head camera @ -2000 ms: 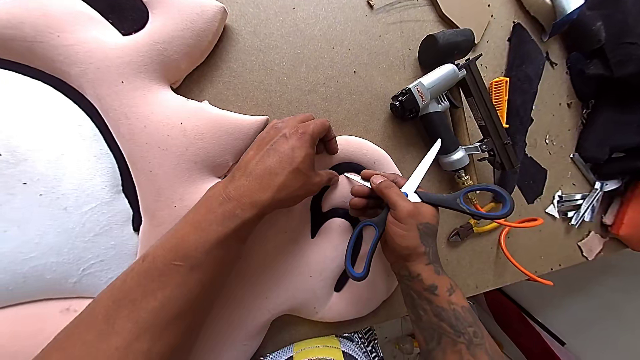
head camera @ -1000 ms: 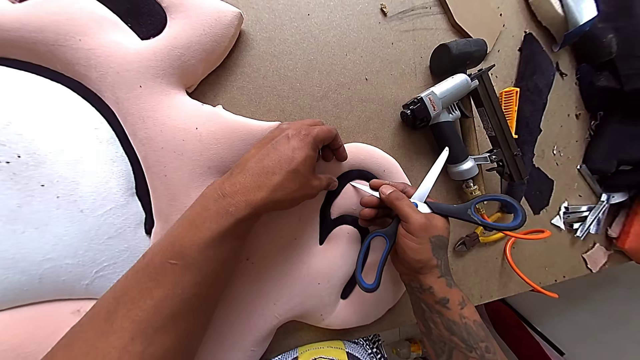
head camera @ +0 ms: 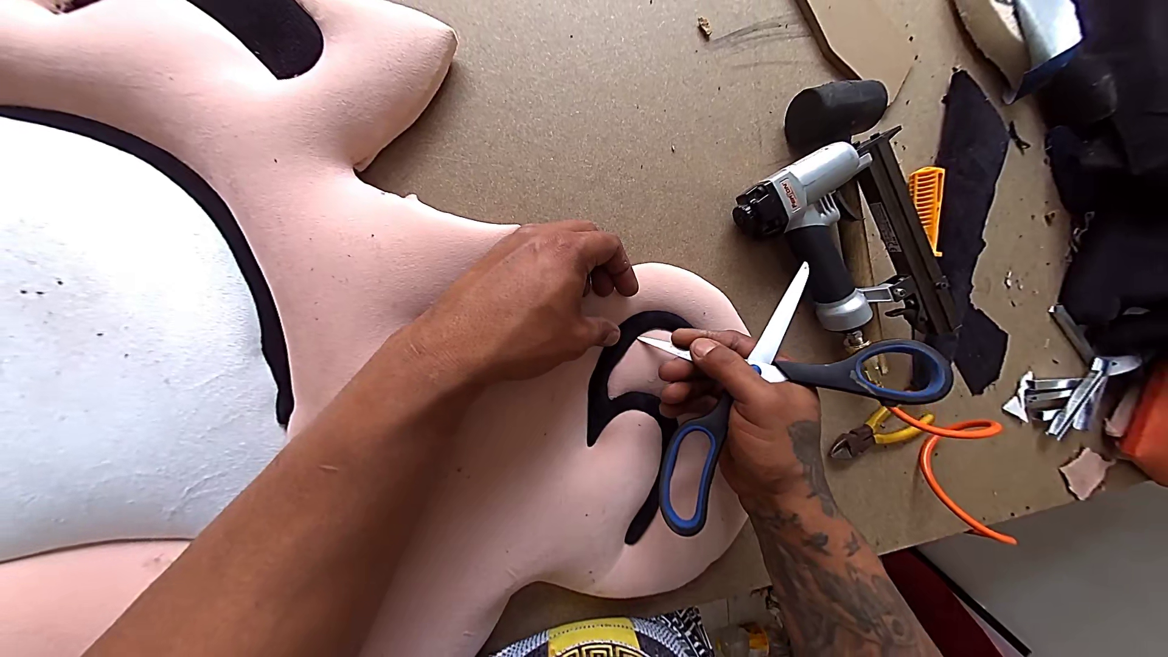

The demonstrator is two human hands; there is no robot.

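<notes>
Spread scissors (head camera: 766, 365) with dark, blue-lined handles are in my right hand (head camera: 748, 392), gripped by one blade near the pivot. That blade's tip lies against the curved black inlay (head camera: 607, 374) on a padded, pink fabric-covered shape (head camera: 493, 474). My left hand (head camera: 538, 301) rests on the pink padding just left of the tip, fingers curled, thumb at the inlay's edge. Whether its fingertips pinch anything cannot be told. A white padded panel (head camera: 119, 347) with a black border fills the left side.
On the brown board (head camera: 584, 119), right of my hands, lie a pneumatic stapler (head camera: 821, 237), a black mallet head (head camera: 835, 109), an orange comb (head camera: 926, 205), yellow-handled cutters (head camera: 881, 433), an orange coiled hose (head camera: 931, 465), staple strips (head camera: 1077, 392) and black fabric (head camera: 976, 201). The board's edge runs along the lower right.
</notes>
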